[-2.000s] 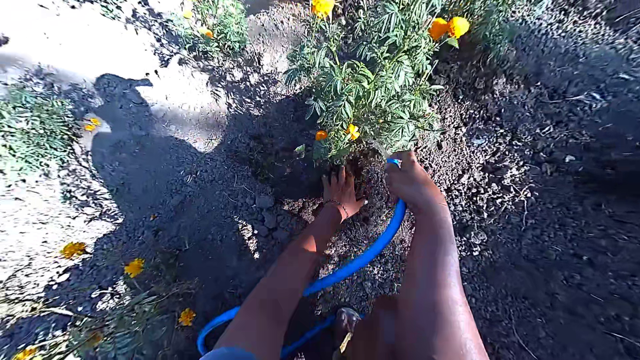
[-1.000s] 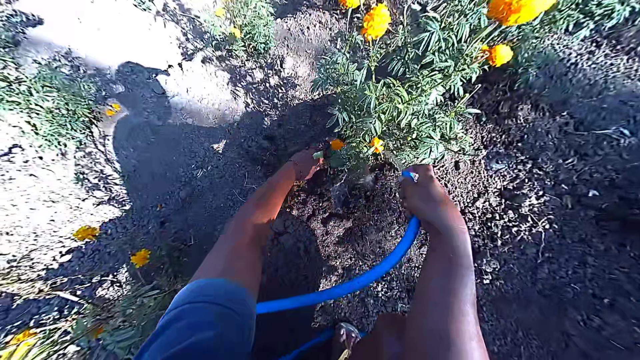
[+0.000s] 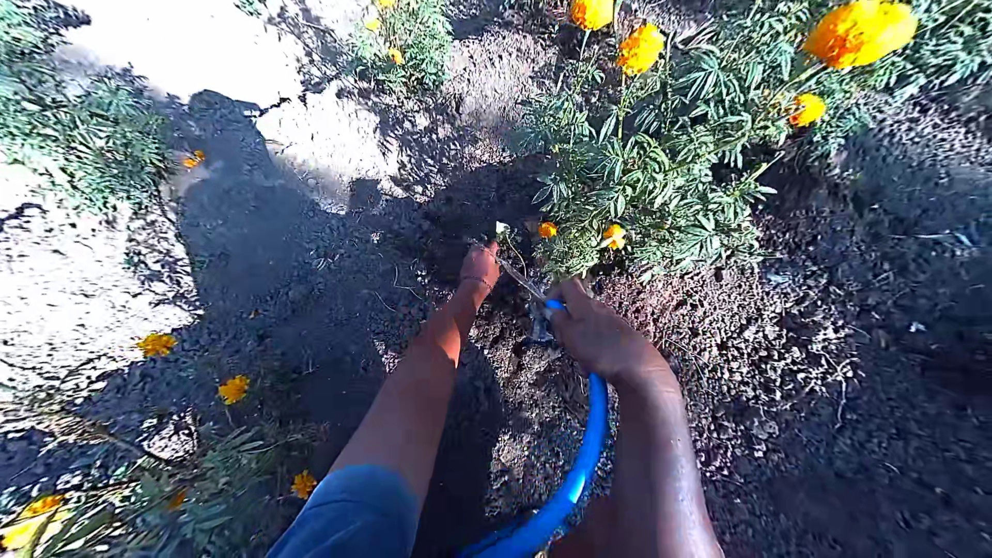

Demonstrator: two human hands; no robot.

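My right hand (image 3: pixel 593 329) grips a blue hose (image 3: pixel 585 457) close to its end, at the base of a marigold plant (image 3: pixel 651 186). A thin stream of water (image 3: pixel 521 279) leaves the hose toward the left. My left hand (image 3: pixel 480 266) is at the far end of that stream, low over dark soil, beside a small pale leaf or petal (image 3: pixel 501 229) on a thin stem. Its fingers are partly hidden, and whether they hold anything cannot be told. Wet soil (image 3: pixel 540 325) glistens just left of my right hand.
Large orange marigold blooms (image 3: pixel 860 35) stand at the upper right. Other marigolds grow at the upper middle (image 3: pixel 407 46), on the left (image 3: pixel 101 139) and at the lower left (image 3: pixel 225 480). Pale sunlit ground (image 3: pixel 85 287) lies at the left, with my shadow (image 3: pixel 248 225) across the soil.
My left hand has moved away from the soil in front of me, first left, then to the stream's end. The hose, still in my right hand, now visibly sends water leftward.
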